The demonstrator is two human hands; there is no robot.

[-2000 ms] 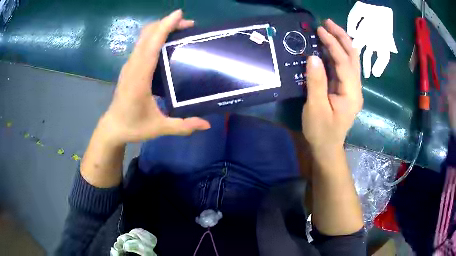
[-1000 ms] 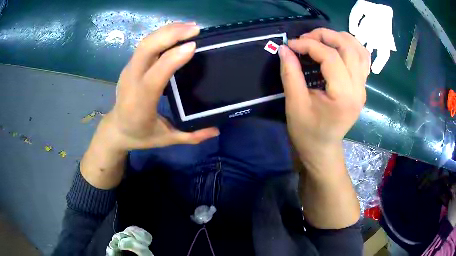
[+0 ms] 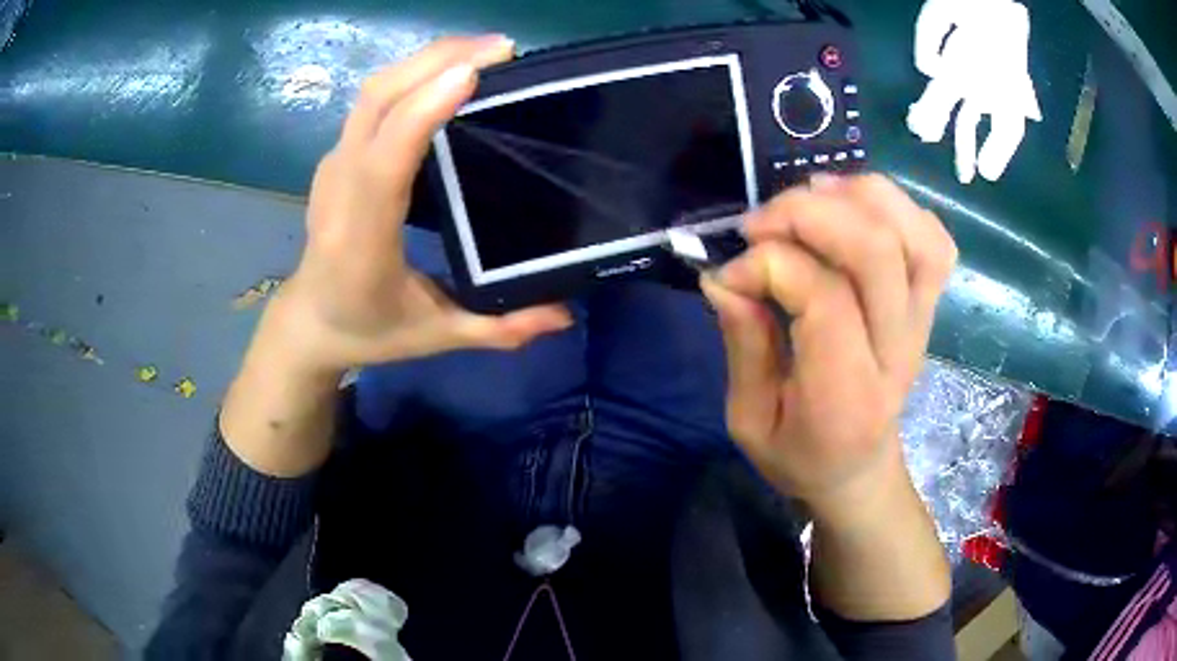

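Observation:
A black video speaker (image 3: pixel 839 155) is held above my lap at the bench's front edge, its dark display (image 3: pixel 587 174) with a pale frame facing me. My left hand (image 3: pixel 374 245) grips the unit's left end, fingers at the top edge and thumb below. My right hand (image 3: pixel 833 323) pinches a small white label (image 3: pixel 688 245) at the display's lower right. Thin clear film (image 3: pixel 555 168) shows as faint streaks across the display and seems to lift with the label. The round dial and keys show beside the screen.
A white work glove (image 3: pixel 977 84) lies on the dark green bench (image 3: pixel 232 91) at the right. Crinkled clear plastic bags (image 3: pixel 955 452) lie right of my lap. Another person's striped sleeve (image 3: pixel 1142 600) shows at the lower right. A brown cardboard box (image 3: pixel 987 633) is below.
My right hand has moved from the display's upper right corner down and toward me with the label and film edge. The round dial is uncovered. The red tool has left the bench's right side.

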